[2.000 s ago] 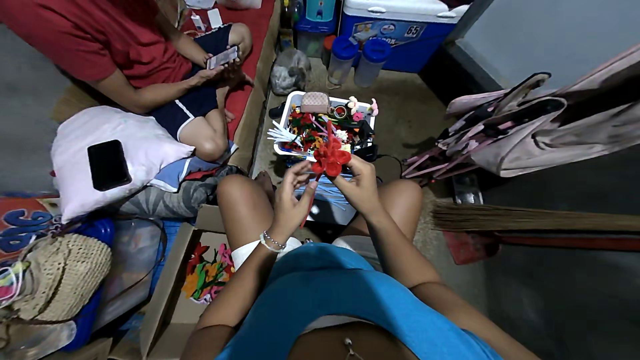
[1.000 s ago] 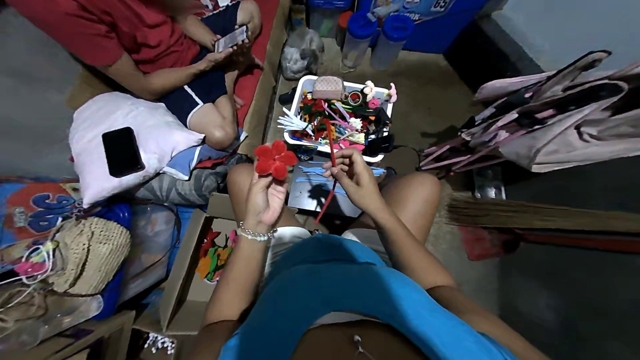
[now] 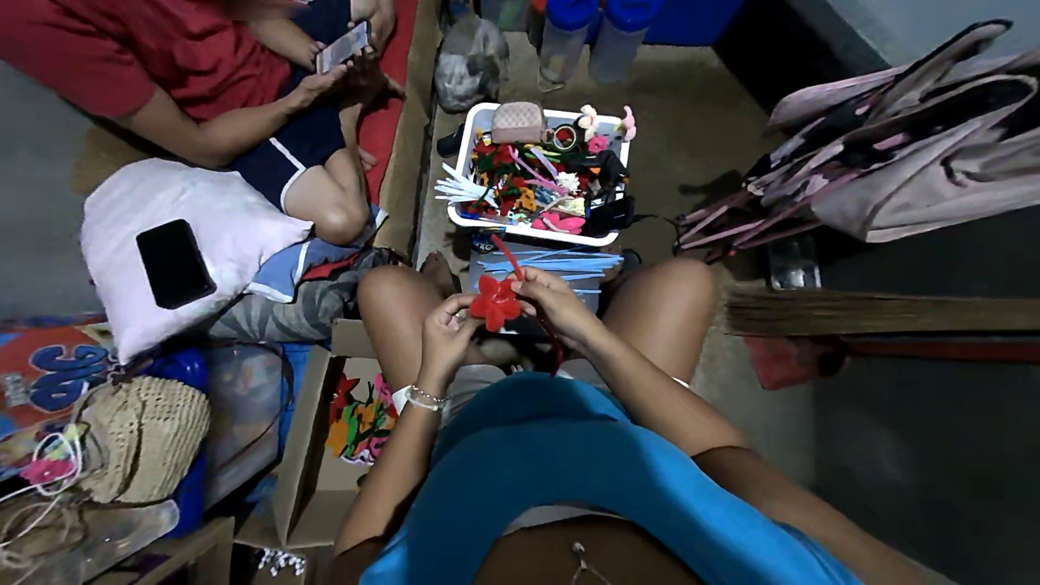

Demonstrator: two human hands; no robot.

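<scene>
Between my knees, my left hand (image 3: 451,329) pinches the left edge of a red five-petalled flower (image 3: 495,303), apparently of pipe cleaner. At the flower's right side, my right hand (image 3: 552,302) holds a long red pipe cleaner (image 3: 509,255), its upper end pointing up and its lower part hanging below the hand. Whether this strand is joined to the flower cannot be told. Light blue pipe cleaners (image 3: 561,262) lie on a grey surface just beyond my hands. Behind them stands a white plastic basket (image 3: 461,213) full of coloured pipe-cleaner pieces, with a pink quilted pouch (image 3: 517,123) at its back.
On the left, a seated person (image 3: 219,89) holds a phone (image 3: 344,48); another phone (image 3: 175,263) lies on a white pillow (image 3: 114,203). A cardboard box (image 3: 313,439) with coloured pieces is beside my left thigh. Pink-grey bags (image 3: 918,162) and a broom (image 3: 877,313) are on the right.
My left hand has brought the flower down and rightward from beside my left knee to meet my right hand. The red strand is still in my right hand.
</scene>
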